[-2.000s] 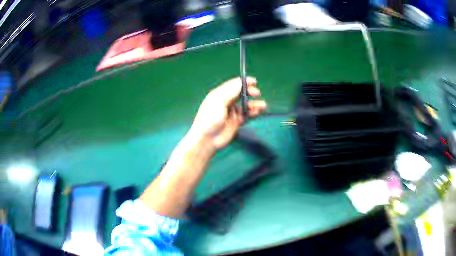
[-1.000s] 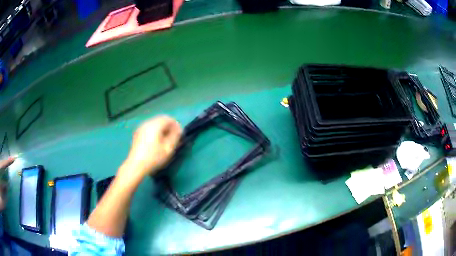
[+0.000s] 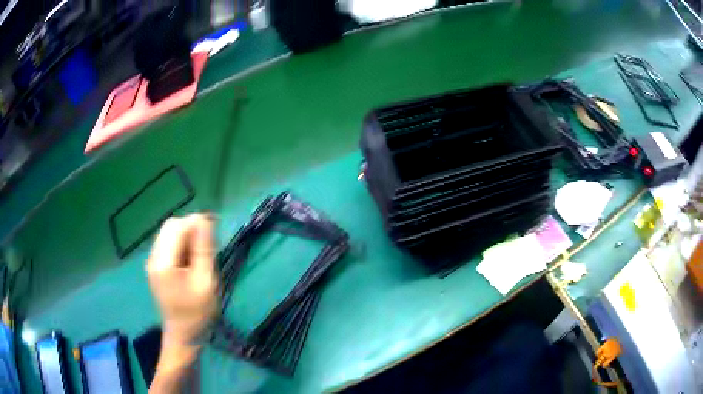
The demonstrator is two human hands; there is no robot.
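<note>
My left hand is in the lower left, blurred, with its fingers curled. A thin dark bar rises from beside the fingers; it looks like a black frame seen edge-on and gripped, but blur hides the grip. Right of the hand, several black frames lie in a loose, fanned pile on the green bench. A tall stack of black frames stands further right. A single black frame lies on the green surface beyond the hand. My right hand is not in view.
Display assemblies lie at the lower left. A red-pink tray is on the far side. Paper slips, more frames and a black controller box with red lights are at the right.
The view has turned right. The frame from the stack is gone from my left hand's earlier raised position; the loose pile looks larger. A dark bar now shows above the hand.
</note>
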